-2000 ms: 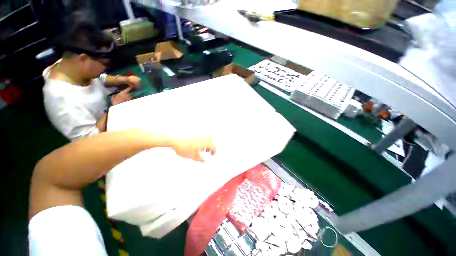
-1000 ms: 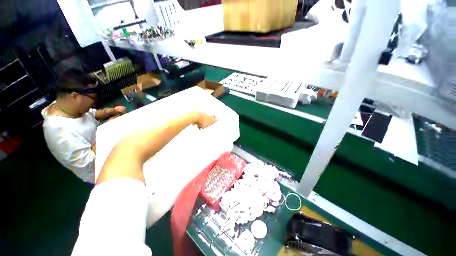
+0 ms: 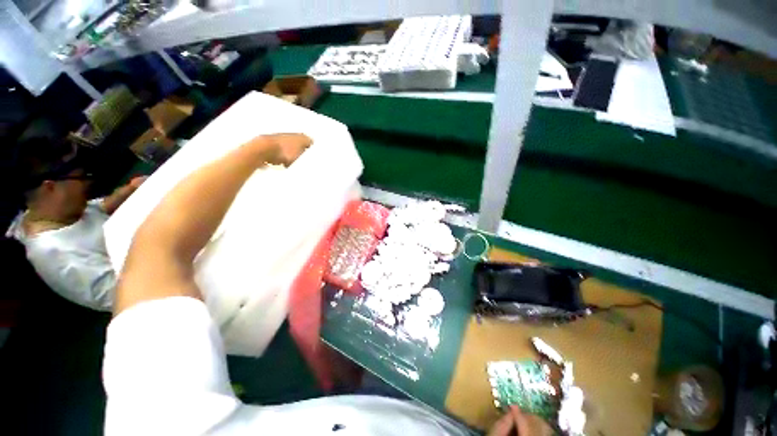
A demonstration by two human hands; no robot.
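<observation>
My left hand (image 3: pixel 290 150) is on the top of the large white foam slabs (image 3: pixel 256 213) at the left, with its fingers bent down. Whether it grips anything is too blurred to tell. My right hand (image 3: pixel 518 421) is cut off by the bottom edge, its fingertips close together at the lower edge of the green circuit board panel (image 3: pixel 521 383). Whether it holds the panel I cannot tell. White discs with leads (image 3: pixel 571 407) lie along the panel's right side. The panel lies on the tan mat (image 3: pixel 626 341).
A pile of white discs (image 3: pixel 409 255) lies beside pink bubble wrap (image 3: pixel 349 251) and a clear tray (image 3: pixel 375 336). A black fan (image 3: pixel 528 288) stands behind the panel. A tan tub (image 3: pixel 692 398) is at right. A white post (image 3: pixel 509 119) rises behind. A person (image 3: pixel 64 230) sits at far left.
The view has turned right and down, bringing the mat, circuit board panel and my right hand into view. My left arm still reaches over the foam, its hand farther back on it.
</observation>
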